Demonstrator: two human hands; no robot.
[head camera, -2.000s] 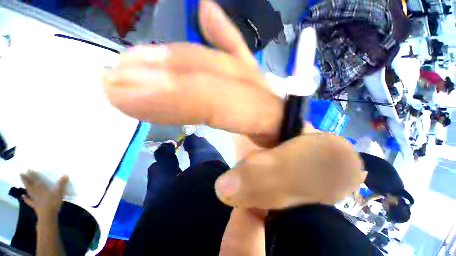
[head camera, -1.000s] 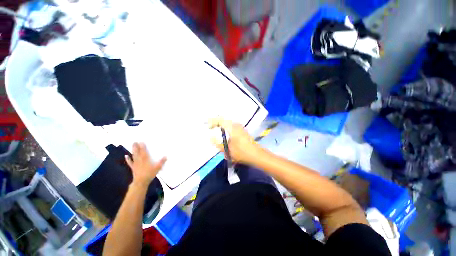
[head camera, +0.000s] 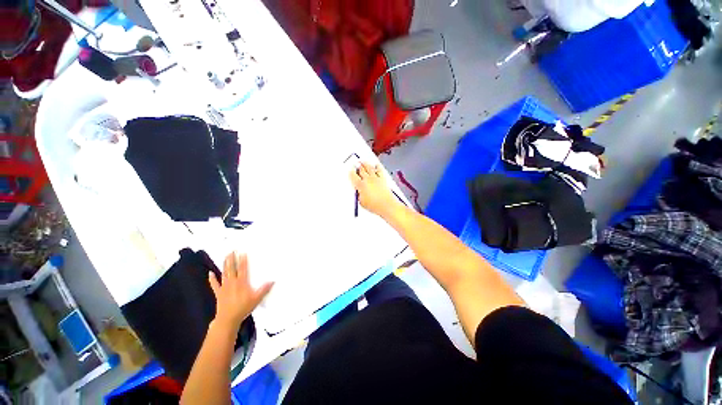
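A large white pattern (head camera: 309, 245) lies on the white table, with thin black edges showing around it. My left hand (head camera: 238, 290) rests palm down with fingers spread at its left part, beside a black stack of panels (head camera: 178, 304). My right hand (head camera: 372, 188) is at the pattern's far right edge, with a thin dark stick, likely a pen (head camera: 356, 202), pointing down from it. The fingers' exact grip is hard to make out. A bundle of black cut pieces (head camera: 178, 168) lies farther up the table.
Thread cones (head camera: 146, 65) and a partly seen machine stand at the far left. A grey-padded red stool (head camera: 421, 71) and red cloth (head camera: 340, 35) are beyond the table's right edge. A blue crate (head camera: 459, 186) holds black and white pieces. Plaid garments (head camera: 673, 269) lie far right.
The view swung back over the table. My right hand moved from the pattern's near edge to its far right edge. My left hand stays spread on the pattern.
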